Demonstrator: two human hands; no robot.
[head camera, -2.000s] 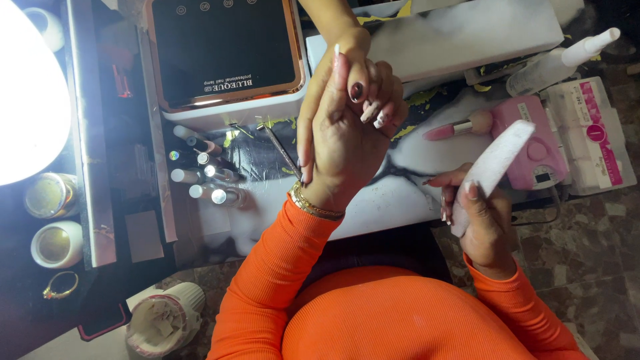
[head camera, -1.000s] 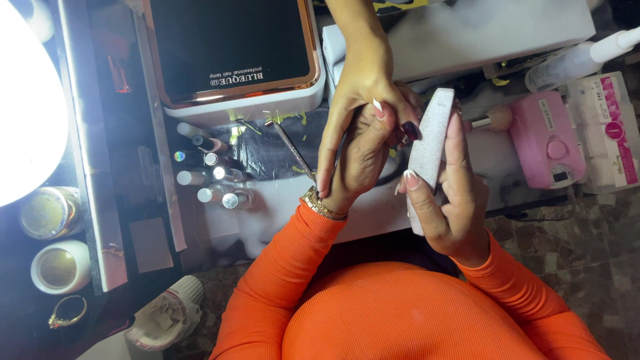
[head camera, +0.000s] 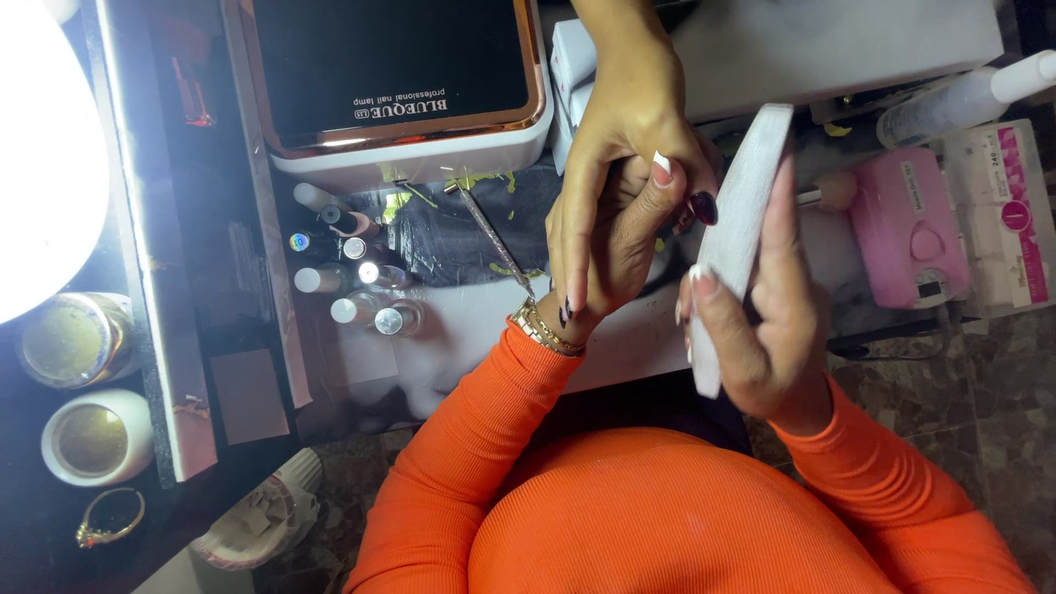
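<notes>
My left hand (head camera: 631, 239), with a gold bracelet at the wrist, is closed around part of another person's hand (head camera: 635, 115), which reaches in from the top and has dark painted nails. In my right hand (head camera: 767, 330) is a pale nail file (head camera: 742, 214), held upright between thumb and fingers. The file's upper part lies right beside a dark thumbnail or fingernail of the other person; whether they touch I cannot tell. Some of the fingers of both held hands are hidden behind one another.
A nail lamp (head camera: 404, 140) stands at the upper left, several nail polish bottles (head camera: 355, 309) below it. A metal-tipped tool (head camera: 495, 239) lies near my left wrist. Right: a pink nail drill unit (head camera: 912, 231), a brush (head camera: 829, 191), a clear box (head camera: 1002, 214), a spray bottle (head camera: 949, 103). Jars (head camera: 97, 437) stand left.
My right hand has brought the file from the right over to the other person's hand. My left hand has kept hold of that person's hand.
</notes>
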